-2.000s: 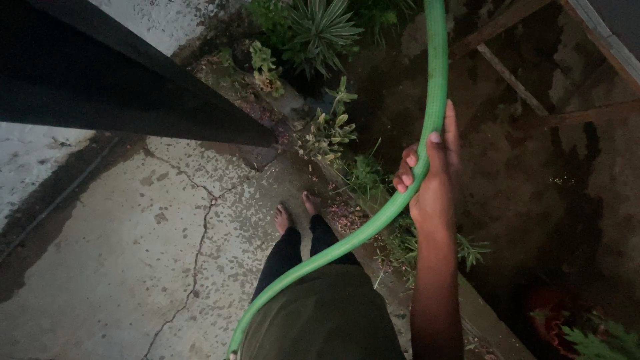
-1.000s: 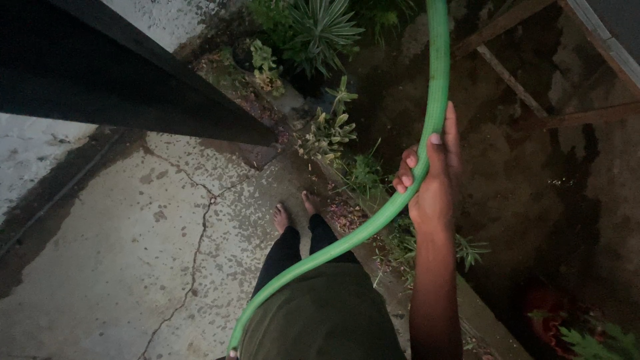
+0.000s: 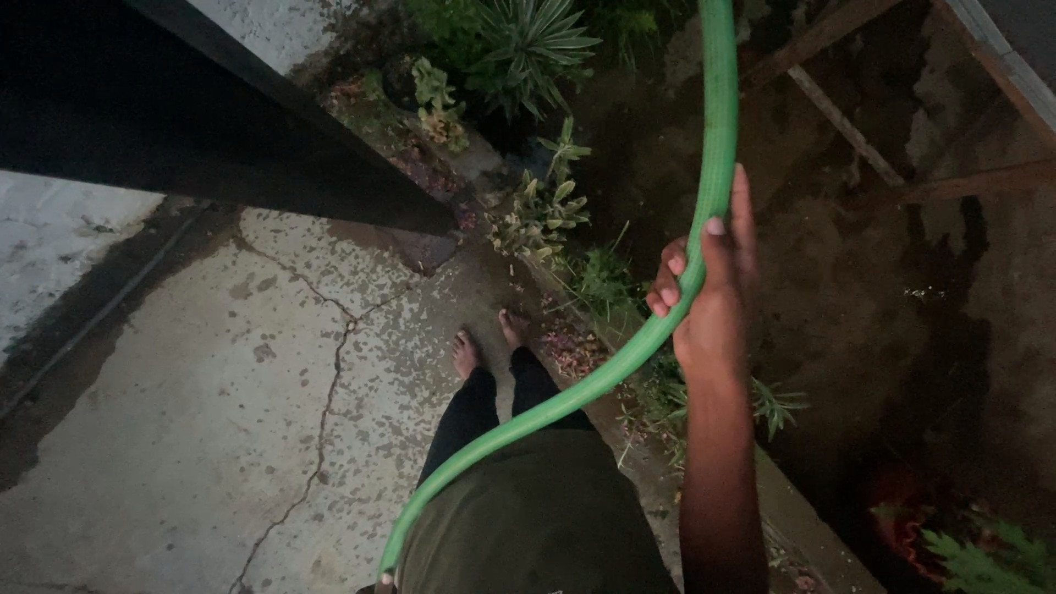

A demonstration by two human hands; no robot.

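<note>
A green garden hose (image 3: 569, 400) curves up from the bottom edge, across the front of my body, and leaves the head view at the top. My right hand (image 3: 714, 285) is wrapped around it at right of centre, the thumb lying along the hose and the index finger extended behind it. Only what looks like a fingertip of my left hand (image 3: 386, 580) shows at the bottom edge, against the lower part of the hose; the rest of that hand is out of view. Both ends of the hose are hidden.
My bare feet (image 3: 466, 355) stand on cracked, wet concrete (image 3: 214, 396). A dark post (image 3: 247, 124) slants in from upper left. Potted or bedded plants (image 3: 540, 214) line a low kerb (image 3: 813, 528). Wet dark ground and a wooden frame (image 3: 850, 124) lie on the right.
</note>
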